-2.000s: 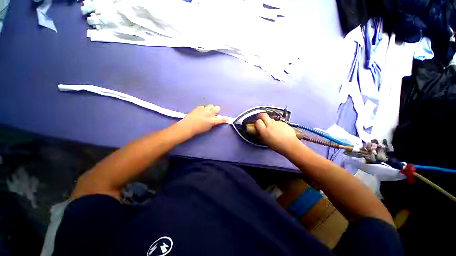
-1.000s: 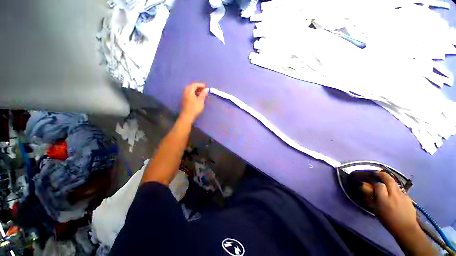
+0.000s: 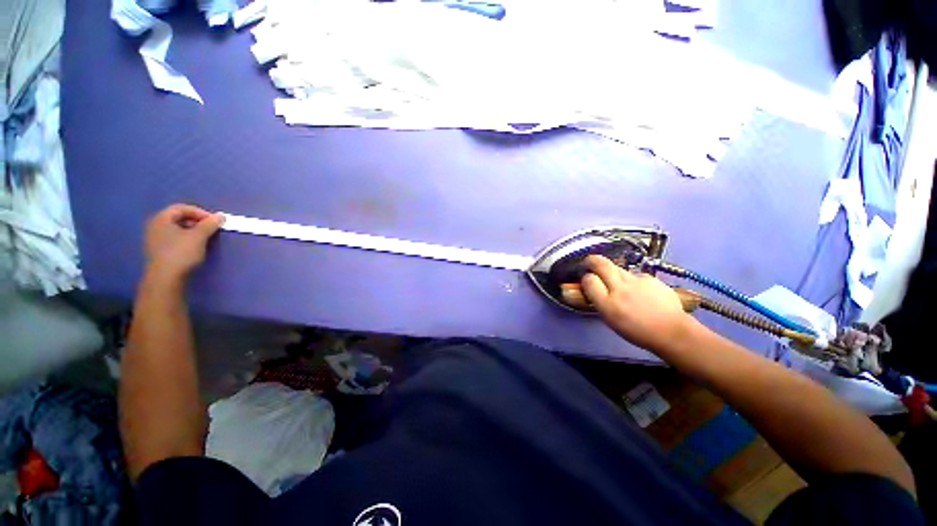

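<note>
A narrow white fabric strip (image 3: 375, 241) lies nearly straight across the purple table (image 3: 411, 190). My left hand (image 3: 183, 238) pinches its left end between thumb and fingers. My right hand (image 3: 629, 299) grips the brown handle of the steam iron (image 3: 596, 262). The iron lies flat with its pointed tip to the left, at the strip's right end. Whatever strip lies under the iron is hidden.
A broad heap of white strips (image 3: 411, 72) lies beyond the working strip. A twisted pale blue piece (image 3: 164, 67) is at the far left. The blue hose (image 3: 719, 287) and brown hose (image 3: 755, 318) run right to a knotted rag (image 3: 861, 347). A cardboard box (image 3: 771, 481) is below.
My left hand has moved from beside the iron to the strip's left end and holds it. The strip was wavy and is now straight. The view has shifted; the right hand stays on the iron.
</note>
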